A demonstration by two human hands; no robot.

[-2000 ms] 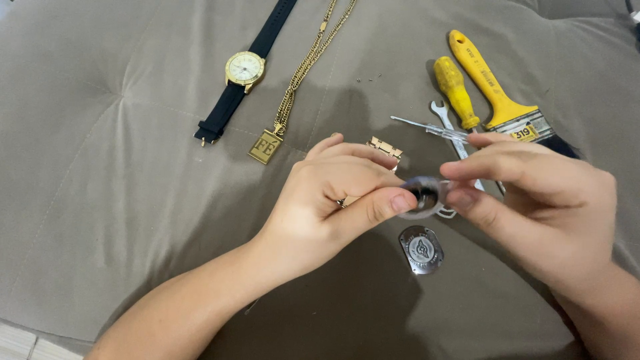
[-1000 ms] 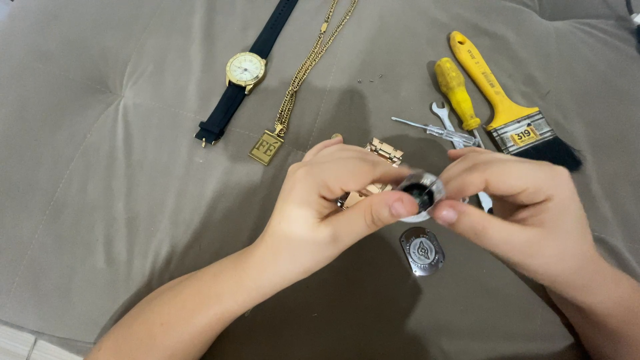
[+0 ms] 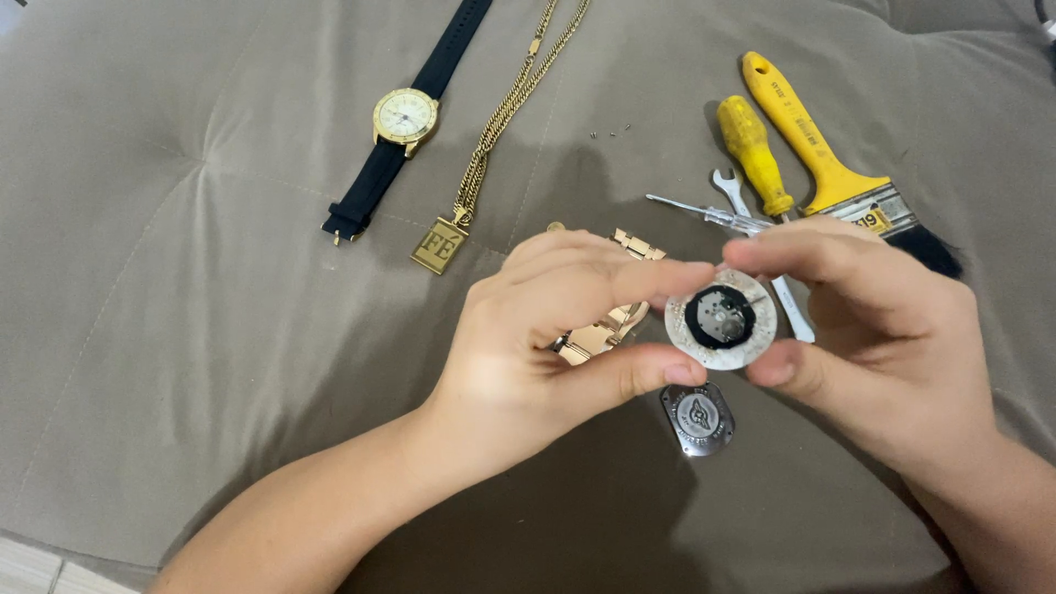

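A round watch movement with a pale dial back [image 3: 720, 319] is held up at centre right, its black ring and metal plate facing the camera. My left hand [image 3: 569, 330] grips its left edge between thumb and forefinger. My right hand [image 3: 874, 322] touches or pinches its right edge with thumb and forefinger. Partly hidden behind my left hand is a rose-gold metal watch bracelet [image 3: 587, 340]; whether that hand touches it, I cannot tell. A steel watch case back [image 3: 698, 419] lies on the grey cushioned fabric just below the movement.
A gold watch with a black strap [image 3: 405, 114] and a gold chain with a rectangular pendant [image 3: 440, 246] lie upper left. Tiny screws [image 3: 612, 134] are scattered upper centre. A clear-handled screwdriver [image 3: 734, 221], wrench [image 3: 794, 309], yellow-handled screwdriver [image 3: 755, 153] and paintbrush [image 3: 813, 148] lie right.
The movement has been tilted so that its back now faces the camera; it was seen at a steeper angle before. Both hands stay at about the same place.
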